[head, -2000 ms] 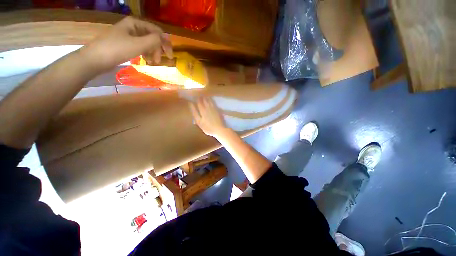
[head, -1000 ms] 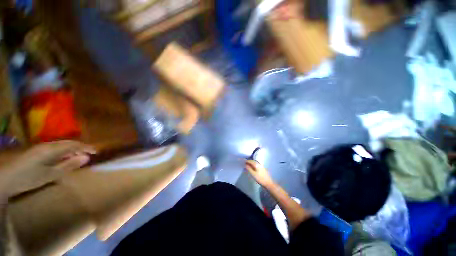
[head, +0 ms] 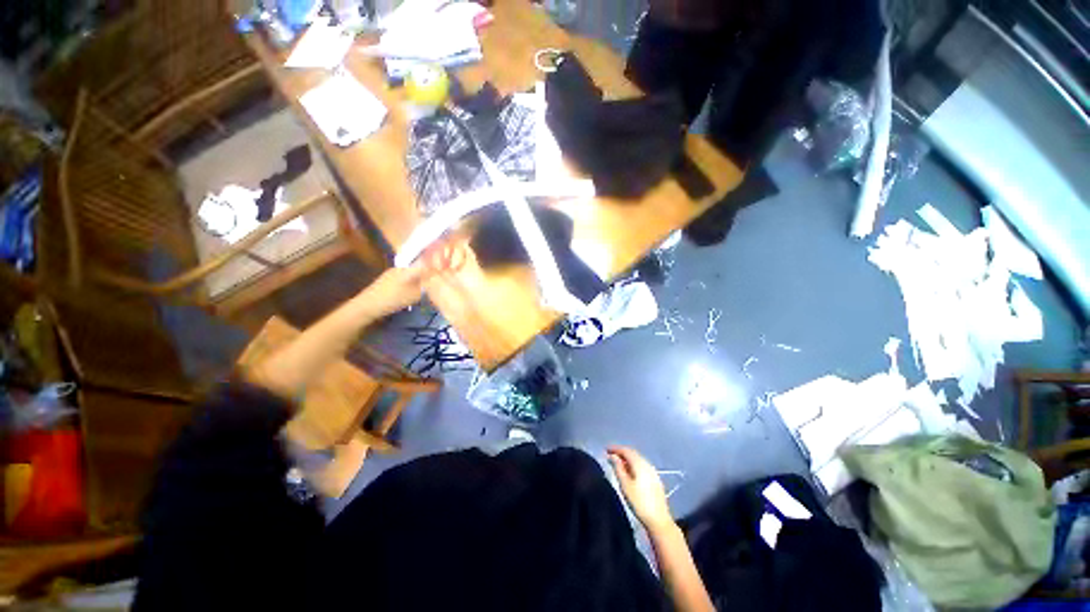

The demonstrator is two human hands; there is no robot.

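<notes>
A curved white strip (head: 460,208) lies across a wooden table, over dark cloth and a plaid fabric piece (head: 445,161). A second white strip (head: 533,239) crosses it and runs down toward the table's near corner. My left hand (head: 442,263) is at the left end of the curved strip, fingers bent and blurred; whether it grips the strip cannot be told. My right hand (head: 640,481) hangs low over the floor in front of my body, with nothing seen in it and fingers loosely apart.
The wooden table (head: 389,179) also bears paper sheets (head: 343,109), a yellow object (head: 426,84), a white ring (head: 549,59) and a black cloth heap (head: 622,144). A person in dark clothes (head: 765,60) is behind it. A stool (head: 313,389), chair and white offcuts (head: 956,293) surround me.
The view has swung from the brown board to the wooden table. My left hand has left the board and reached to the strip; my right hand has left the board and hangs low.
</notes>
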